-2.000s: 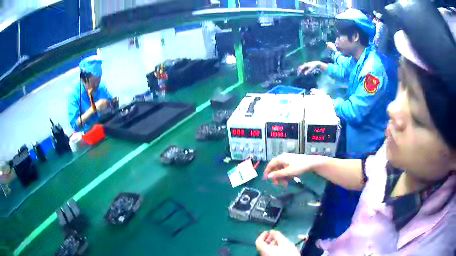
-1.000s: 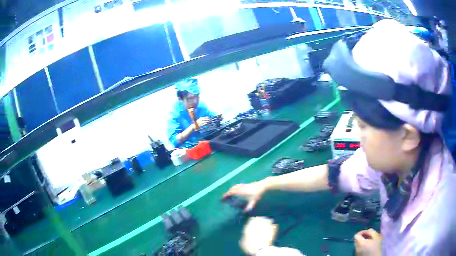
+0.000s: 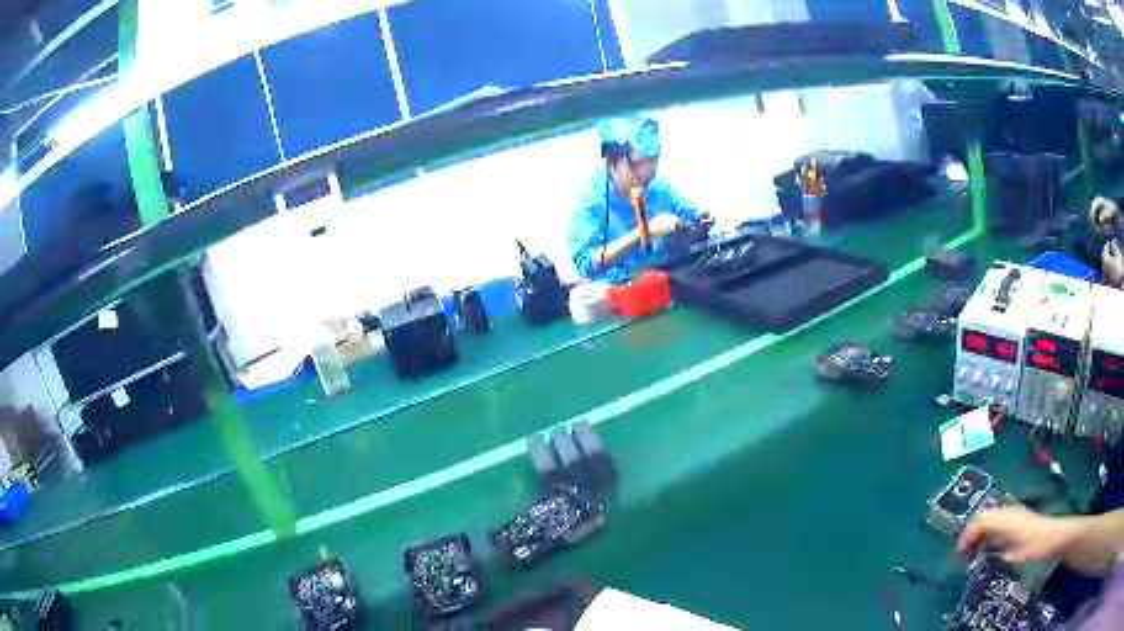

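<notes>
Neither of my hands is in the picture. Nearest in front of me, open camera units with exposed circuit boards lie on the green bench: one (image 3: pixel 324 597) at lower left, another (image 3: pixel 441 574) beside it, and a third (image 3: pixel 549 523) lying tilted near the centre. Upright dark ribbed blocks (image 3: pixel 574 454) stand just behind the third. A dark tray or mat (image 3: pixel 537 609) and a cream paper sheet (image 3: pixel 647 613) are cut off by the bottom edge.
A neighbour's hand (image 3: pixel 1017 535) is at open units at lower right, by white power supplies (image 3: pixel 1048 339) and a small card (image 3: pixel 968 434). More units (image 3: pixel 853 362) lie along the bench. Across it, a worker in blue (image 3: pixel 623 222) sits behind a black tray (image 3: pixel 789 281) and red bin (image 3: pixel 641 293).
The view has swung left. The neighbour's outstretched arm has drawn back to the right, and the dark unit under that hand is gone from mid-bench. A blurred hand at the bottom is gone.
</notes>
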